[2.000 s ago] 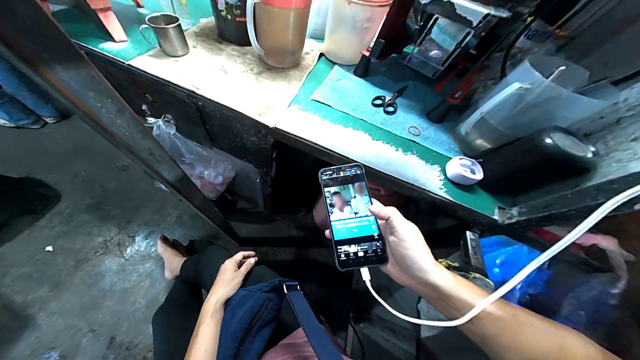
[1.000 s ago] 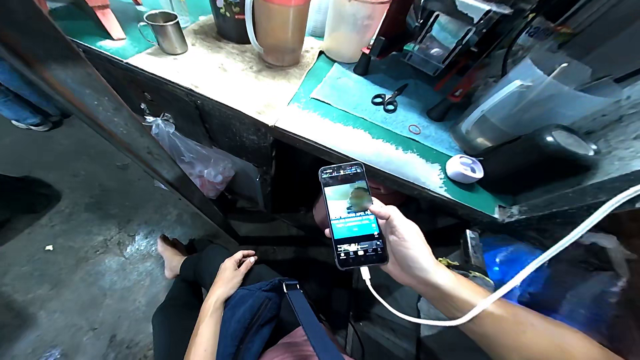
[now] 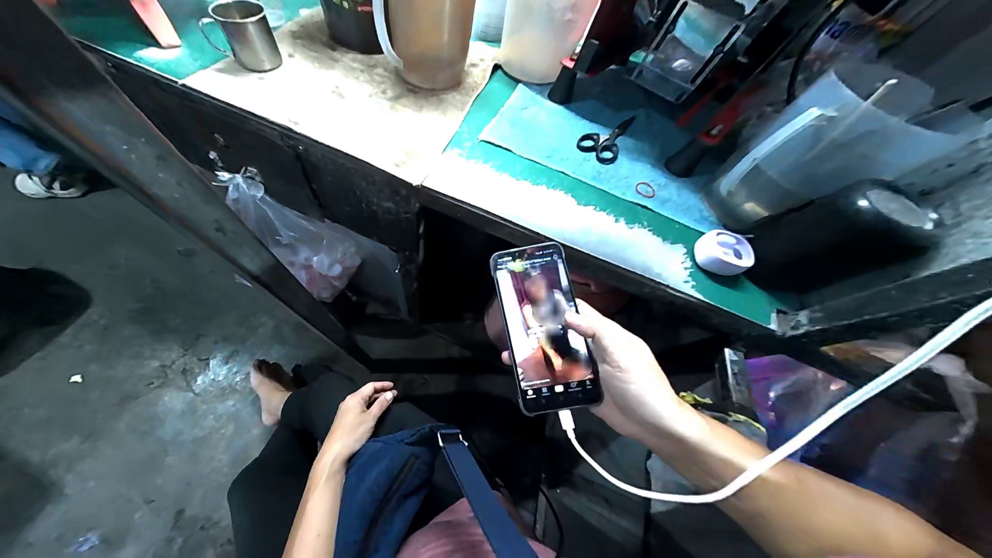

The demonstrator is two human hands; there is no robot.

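Observation:
My right hand (image 3: 620, 372) is closed around a smartphone (image 3: 546, 329), its thumb resting at the right edge of the lit screen. A white charging cable (image 3: 674, 496) is plugged into the phone's bottom end and runs over my right forearm. The screen shows a picture with people. My left hand (image 3: 363, 418) lies on my thigh in dark trousers, fingers loosely bent, with nothing seen in it. Beside that hand a navy blue bag (image 3: 387, 480) with a strap (image 3: 484, 496) rests on my lap.
Ahead, a counter (image 3: 535, 209) holds black scissors (image 3: 606, 141), a metal mug (image 3: 244, 35), a brown-filled pitcher (image 3: 432, 39), a clear plastic pitcher (image 3: 821, 147) and a small white round device (image 3: 724, 252). A plastic bag (image 3: 294, 240) hangs from its front. A metal post (image 3: 155, 170) slants at left.
The picture on the phone's screen has changed. Both hands have stayed where they were.

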